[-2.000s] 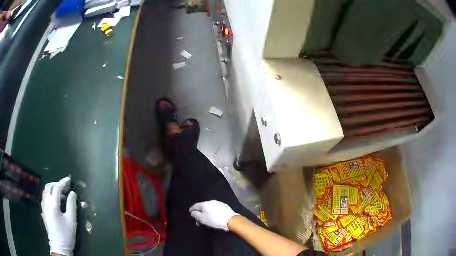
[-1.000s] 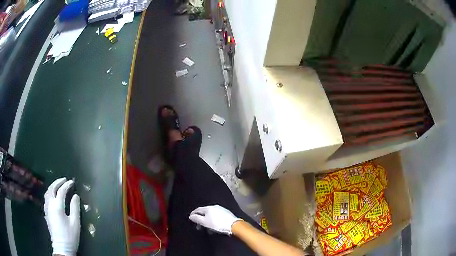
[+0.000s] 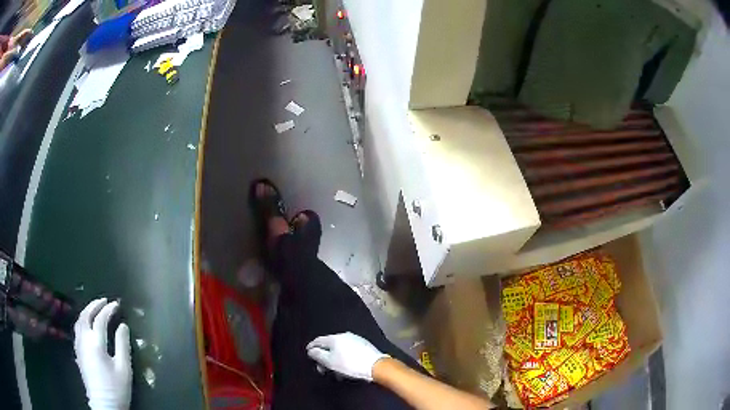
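Black product boxes (image 3: 34,298) stand close together at the left edge, blurred and partly cut off by the picture's rim. My left hand (image 3: 104,352), in a white glove, is on the green workbench (image 3: 128,216) just right of the boxes. Its thumb and fingers are apart and it holds nothing. My right hand (image 3: 346,355), also gloved, rests on my dark-trousered thigh with fingers loosely curled; its palm side is hidden. The green outlet curtain (image 3: 576,64) hangs over the reddish-brown rollers (image 3: 592,168); no box shows on them.
An open carton (image 3: 644,312) of yellow and red packets (image 3: 564,320) stands below the off-white machine (image 3: 476,180). A red object (image 3: 228,336) is under the bench edge. White stacks (image 3: 172,24), a blue item (image 3: 110,34) and a yellow item (image 3: 167,70) lie far along the bench. Scraps litter the floor.
A curtain flap now bulges out and hangs further over the rollers. My left hand and the boxes sit slightly lower in view. My right hand stays on my thigh.
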